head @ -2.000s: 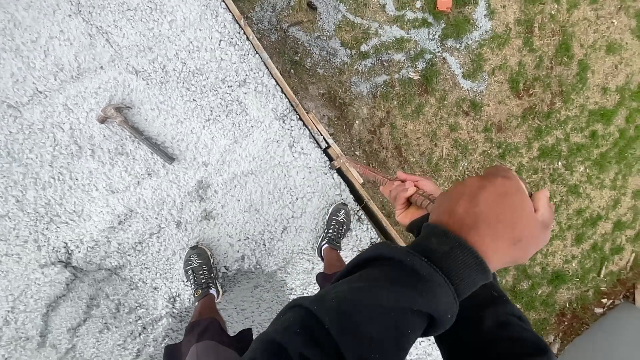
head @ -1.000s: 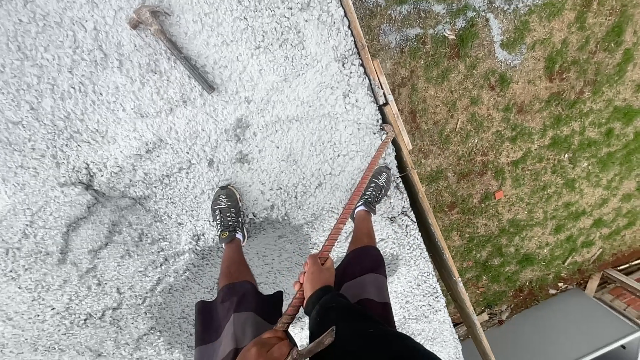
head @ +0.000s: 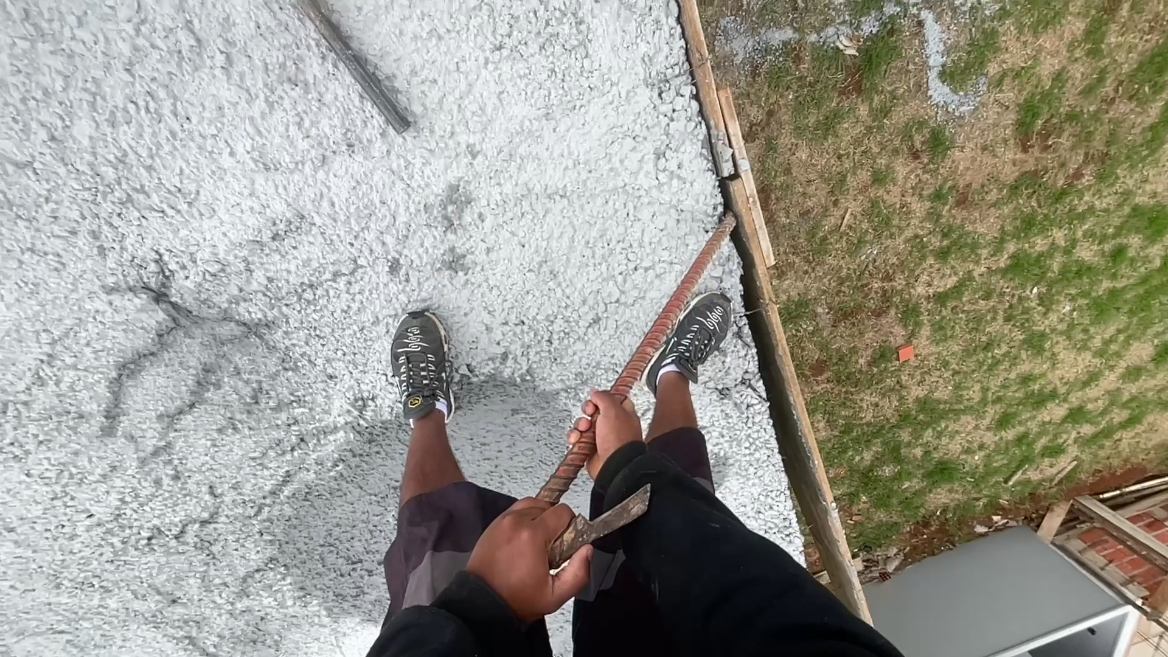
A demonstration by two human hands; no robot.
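A rusty ribbed steel bar (head: 666,324) slants from the wooden edge board (head: 771,310) down toward my body. My left hand (head: 520,558) is closed round its near end, where a flattened, bent claw-like tip sticks out to the right. Farther along the shaft, my right hand (head: 607,429) grips the bar with its fingers wrapped round. The bar's far end touches or lies close against the inner side of the board, near a joint with a second thin wood strip (head: 746,178). The bar passes just beside my right shoe (head: 691,336).
Pale, rough gravel-like surface (head: 274,228) lies underfoot, bearing my left shoe (head: 422,365) and a hammer's handle (head: 360,73) at the top. Beyond the board is a drop to patchy grass (head: 985,274) with an orange piece (head: 905,353). A grey panel (head: 995,593) stands lower right.
My hands and the bar have come from beyond the board on the right to in front of my legs. The view has shifted, and the hammer's head has left the frame.
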